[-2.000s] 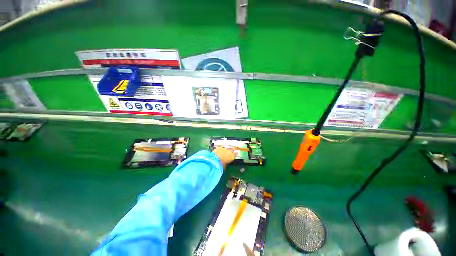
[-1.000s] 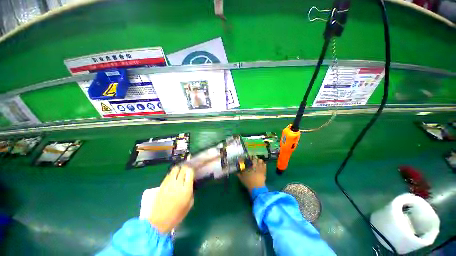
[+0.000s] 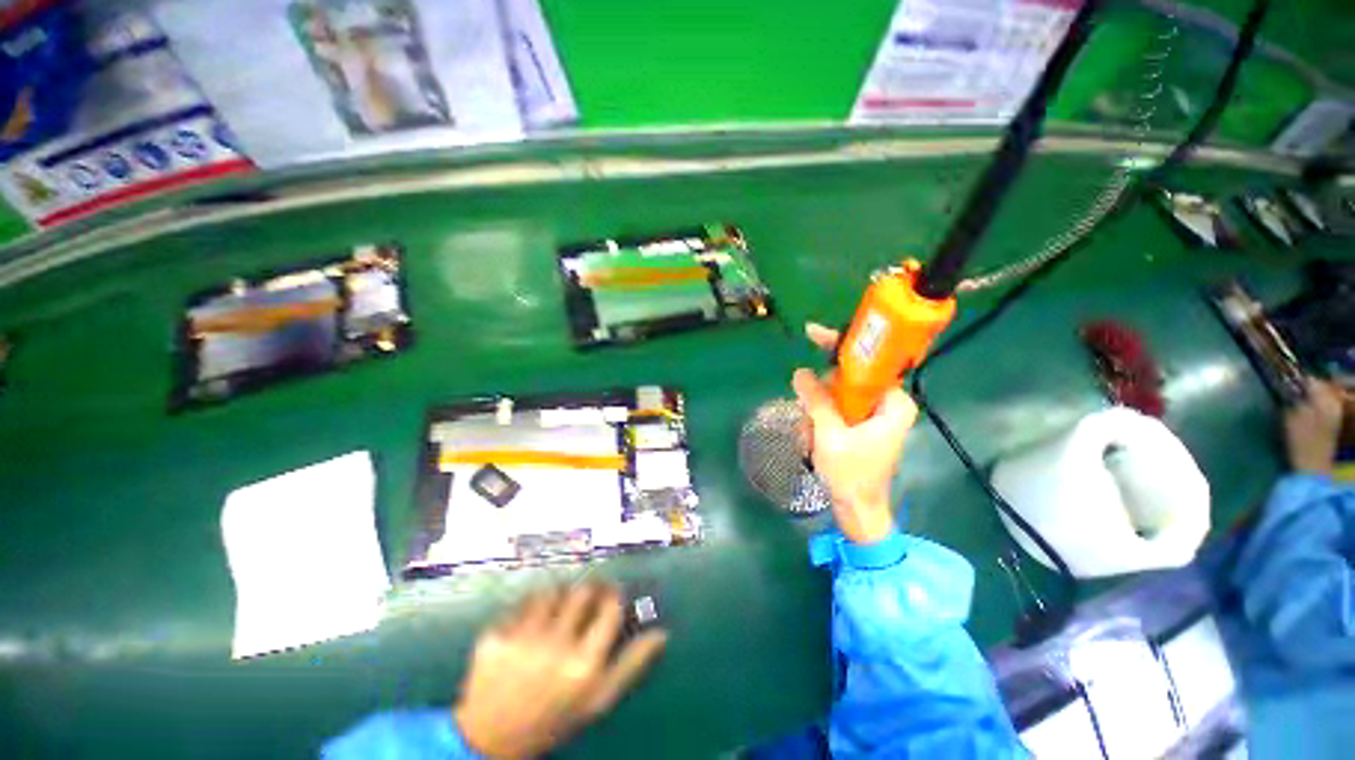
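Observation:
A tablet assembly lies open in front of me, with an orange strip across it and a small dark part on its white middle. My left hand is just below its near edge, fingers spread, holding nothing that I can see. A tiny part lies by the fingertips. My right hand is shut on the orange electric screwdriver, right of the tablet. The screwdriver's nose is hidden behind the hand. The round dotted screw dish is partly behind that hand.
Two more tablets lie behind, at left and centre. White paper lies left. A white roll, dark red bundle and black cable are right. Another person's hand is at the right edge, by further tablets.
The tablet that both hands held blurred in the air now lies flat on the bench. My left hand has let go and moved nearer. My right hand has taken hold of the screwdriver. The view has shifted.

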